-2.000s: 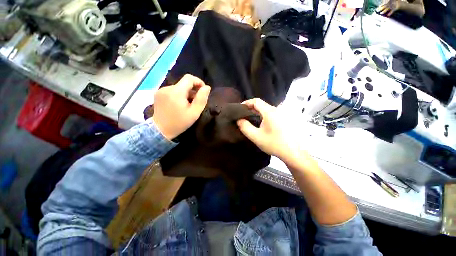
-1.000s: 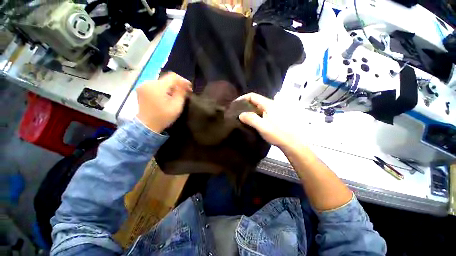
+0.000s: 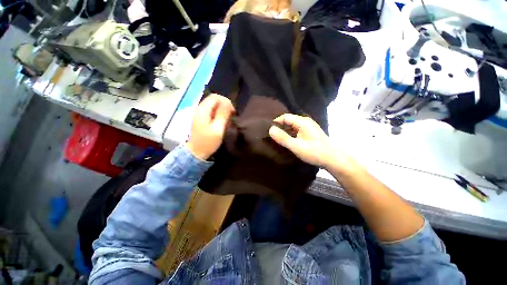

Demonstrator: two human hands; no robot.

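A large dark brown-to-black garment (image 3: 267, 67) lies over the table and hangs past its front edge toward my lap. A smoother reddish-brown patch (image 3: 260, 106) shows in its middle. My left hand (image 3: 211, 125) pinches the cloth left of the patch, thumb against curled fingers. My right hand (image 3: 300, 138) pinches the cloth on the right between thumb and fingers. A brown fold is held between the two hands. A lighter olive-brown seam (image 3: 296, 47) runs down the upper part. The fingertips are slightly blurred.
A white sewing machine (image 3: 428, 72) with black cloth on it stands at right. Thread snips (image 3: 471, 188) lie at the table's right. An older beige machine (image 3: 105, 47) is at left. A red stool (image 3: 92, 146) and a cardboard box (image 3: 195, 225) are below the table.
The view has shifted, so the scene sits further right. My left hand has come closer to my right hand, and the fold between them hangs slacker and darker.
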